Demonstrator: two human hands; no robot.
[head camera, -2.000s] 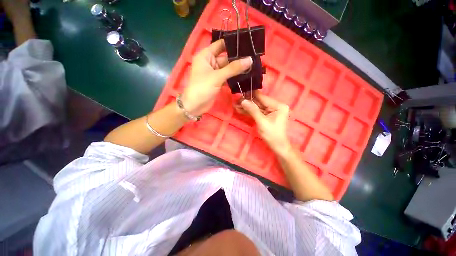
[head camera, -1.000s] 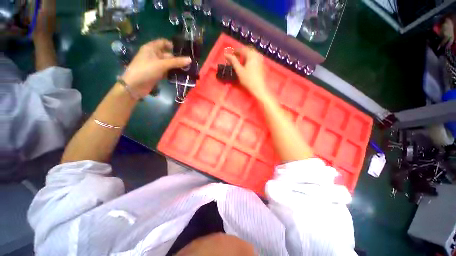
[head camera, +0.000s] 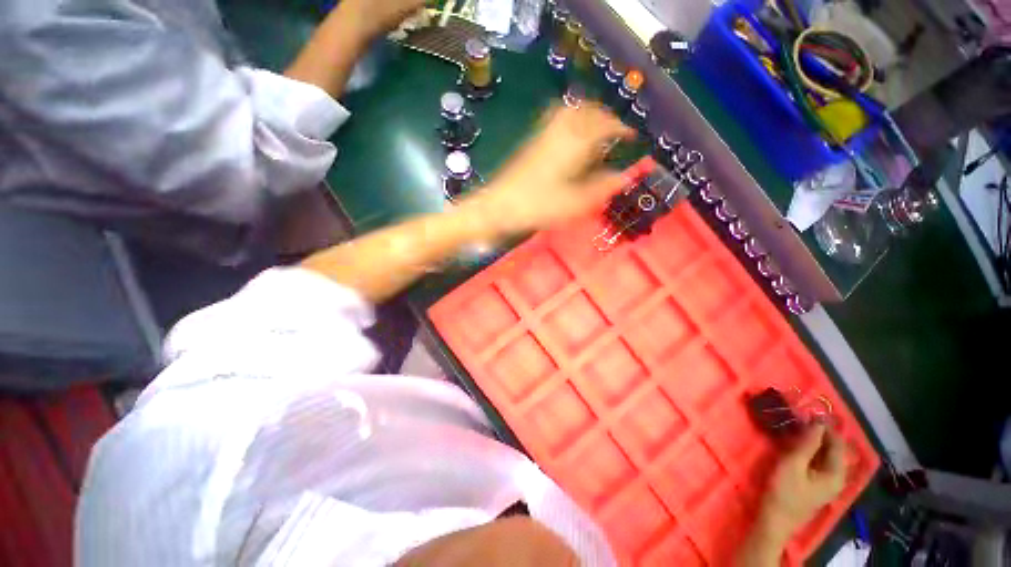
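Note:
A clamped watch (head camera: 640, 207), black with silver wire handles and a small pale ring, lies at the far left corner of the red pocketed tray (head camera: 619, 382). My left hand (head camera: 560, 166) is blurred just left of it, fingers apart; whether the thumb touches the watch is unclear. My right hand (head camera: 809, 471) is over the tray's right part, its fingertips on the wire handles of a black binder clip (head camera: 772, 411).
Waiting watches with silvery tops (head camera: 457, 172) stand on the green bench left of the tray. A row of small round silver-topped parts (head camera: 737, 227) runs along the far edge. A blue parts bin (head camera: 737, 83) lies beyond. Another person's sleeve (head camera: 277, 127) is at upper left.
The view has turned and shifted. The clamped watch that my left hand held left of the tray now lies at its far corner. My right hand has moved from the tray's far left to its right part.

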